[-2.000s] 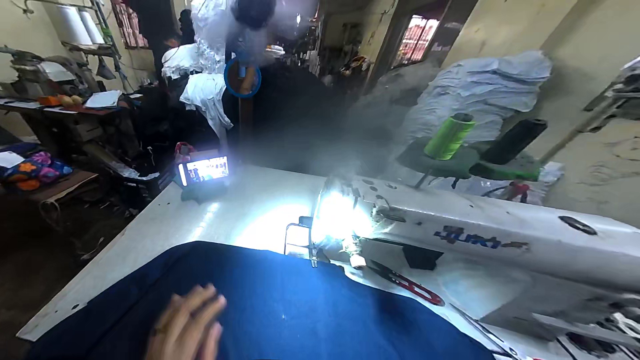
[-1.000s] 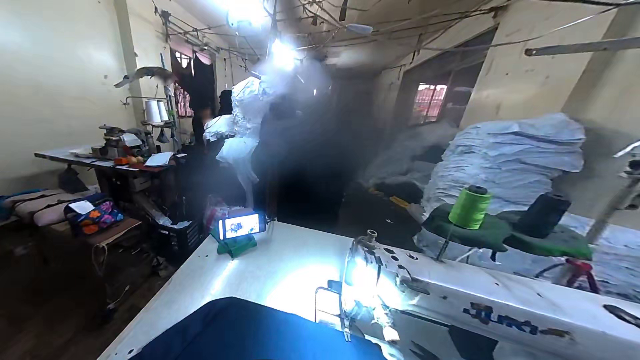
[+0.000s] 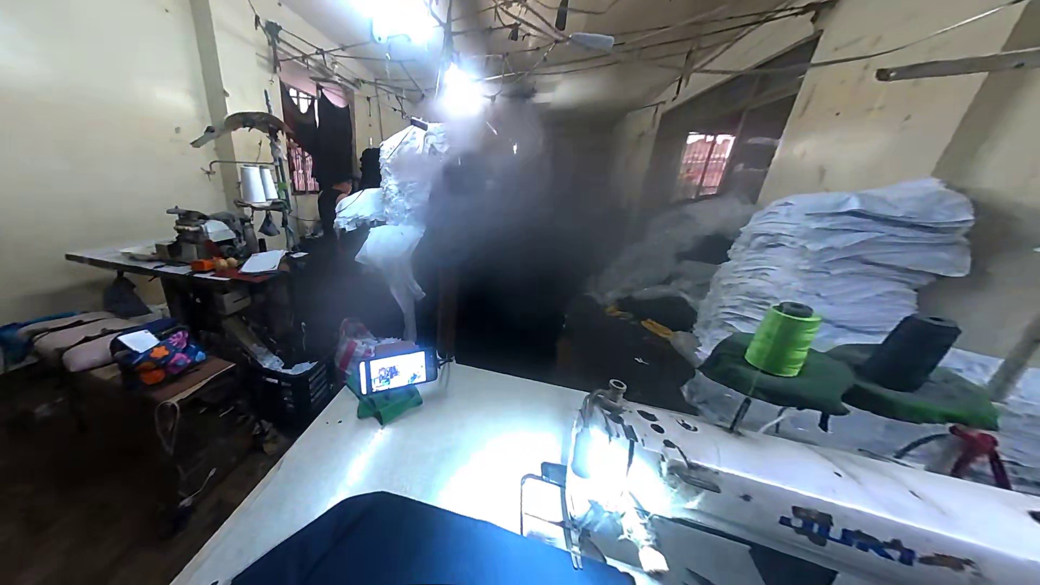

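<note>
Neither of my hands shows in the head view now. Dark blue fabric [image 3: 406,544] lies on the white sewing table [image 3: 455,406] at the bottom, its right edge by the needle area of a white Juki sewing machine [image 3: 731,479]. A bright lamp glare hides much of the machine's head. A lit phone [image 3: 398,371] leans on green cloth [image 3: 390,405] at the table's far left corner. Behind the machine, a bright green thread cone [image 3: 782,340] and a dark thread cone [image 3: 910,352] stand on cloth-covered holders.
A tall stack of white fabric [image 3: 845,252] rises at the right. To the left are another machine's table [image 3: 122,260], a black crate [image 3: 288,394] and a small bench [image 3: 195,378] with a floral bag [image 3: 162,357]. Dark blur covers the middle background.
The view has tilted up strongly. A hand seen over the blue fabric two seconds ago is out of view, and so are the red-handled snips by the machine.
</note>
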